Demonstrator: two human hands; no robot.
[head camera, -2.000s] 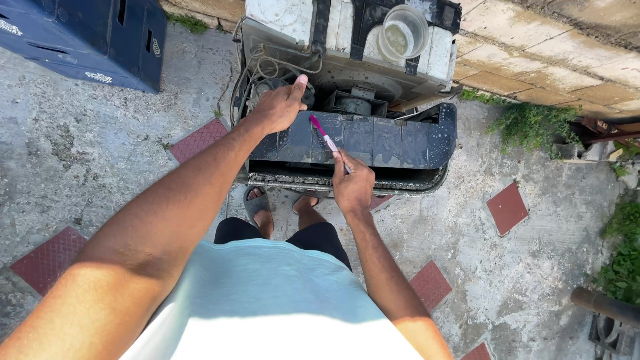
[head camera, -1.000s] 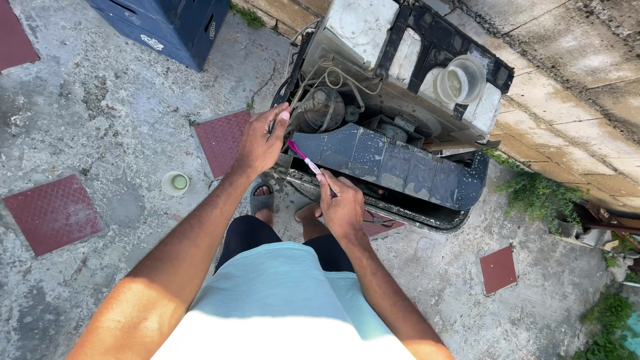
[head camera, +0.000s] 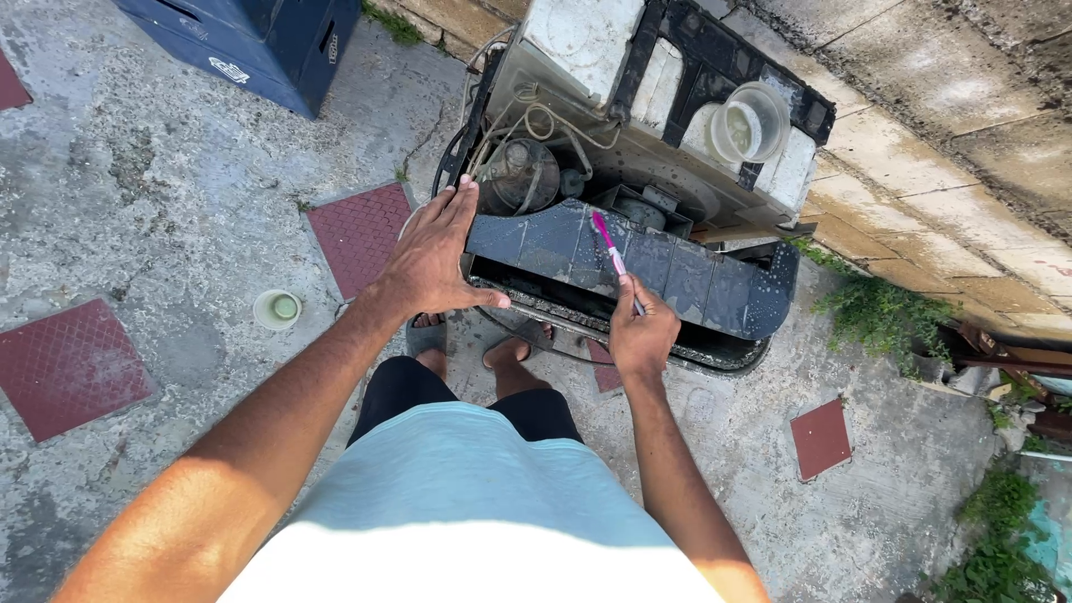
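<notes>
A pink and white toothbrush (head camera: 615, 251) is in my right hand (head camera: 643, 327), its pink head over the wet dark plastic panel (head camera: 653, 264) of an opened appliance that looks like an air conditioner. With fingers spread, my left hand (head camera: 435, 251) rests at the left end of that panel. Behind the panel, a round compressor (head camera: 523, 176) with bent copper tubes and a motor (head camera: 643, 209) show inside the metal housing. White foam blocks (head camera: 578, 42) top the unit, and a clear plastic tub (head camera: 749, 123) with some liquid stands on them.
Blue plastic crates (head camera: 276, 50) stand at the upper left. A small cup (head camera: 277, 310) with greenish contents sits on the concrete floor, left of my left forearm. A block wall (head camera: 946, 176) runs along the right, with weeds (head camera: 888, 310) at its foot. My feet are just below the unit.
The toothbrush has moved right along the panel from near its left end. My left hand has opened flatter against the panel's end. The view has shifted somewhat.
</notes>
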